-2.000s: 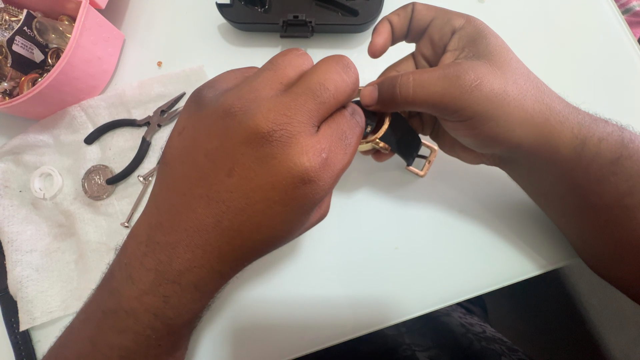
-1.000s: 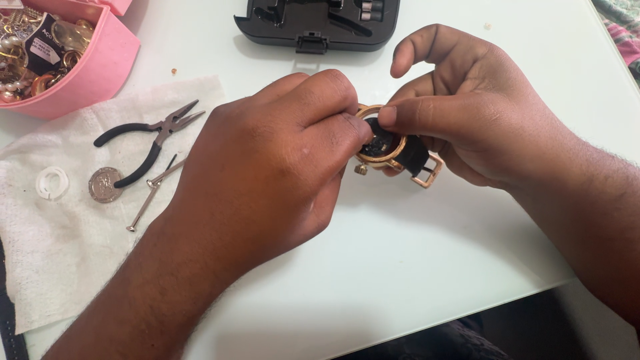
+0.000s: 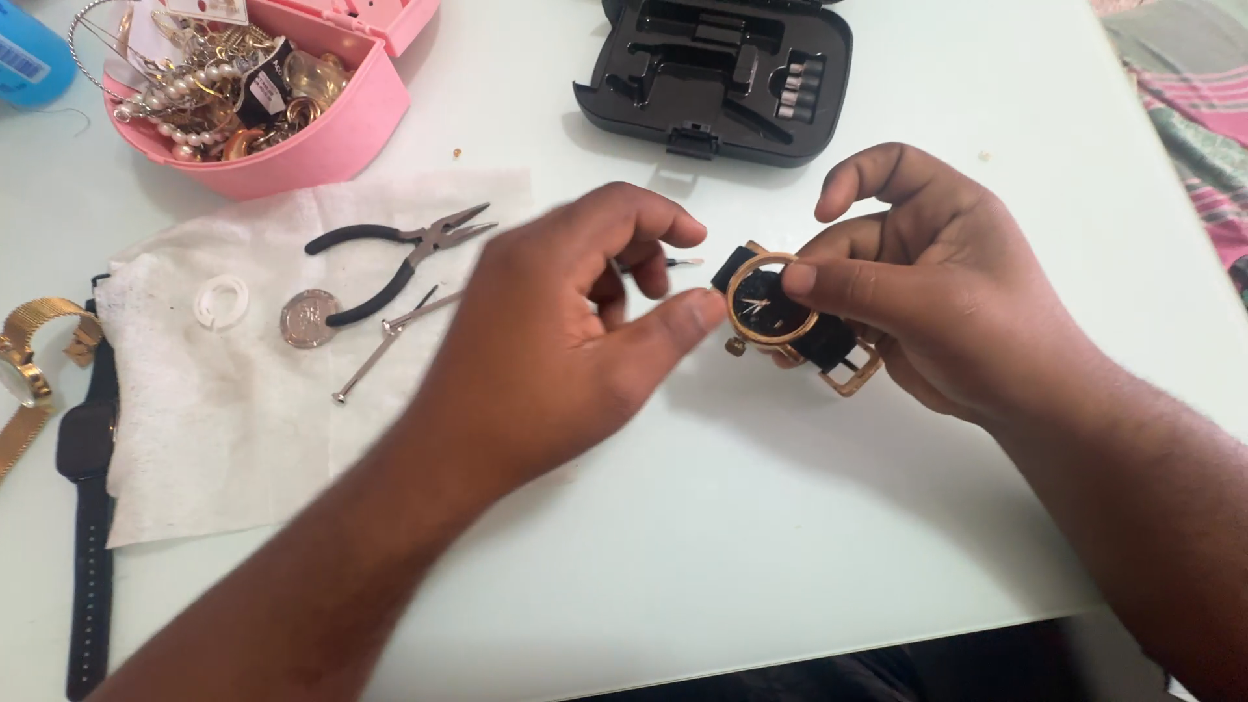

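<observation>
A gold-rimmed wristwatch point(image 3: 770, 304) with a black dial and black strap is held in my right hand point(image 3: 907, 283), the thumb at the dial's upper right edge. The watch is tilted, its gold buckle hanging toward the lower right. My left hand point(image 3: 595, 312) is just left of the watch, thumb near the rim. A thin tool with a pointed tip point(image 3: 685, 261) sticks out past its curled fingers; most of it is hidden. On the white cloth point(image 3: 234, 439) are black-handled pliers point(image 3: 414, 253), a round metal disc point(image 3: 310, 319), a white plastic ring point(image 3: 222, 303) and slim metal tools point(image 3: 369, 361).
A pink box point(image 3: 292, 171) full of jewellery stands at the upper left. A black tool case point(image 3: 721, 78) lies open at the top. A gold mesh-band watch point(image 3: 24, 380) and a black smartwatch point(image 3: 88, 439) lie at the left. The table's front edge runs below my hands.
My left hand has drawn back from the watch, and its thumb and index finger have spread apart. More of the dial and rim now shows. My right hand still holds the watch.
</observation>
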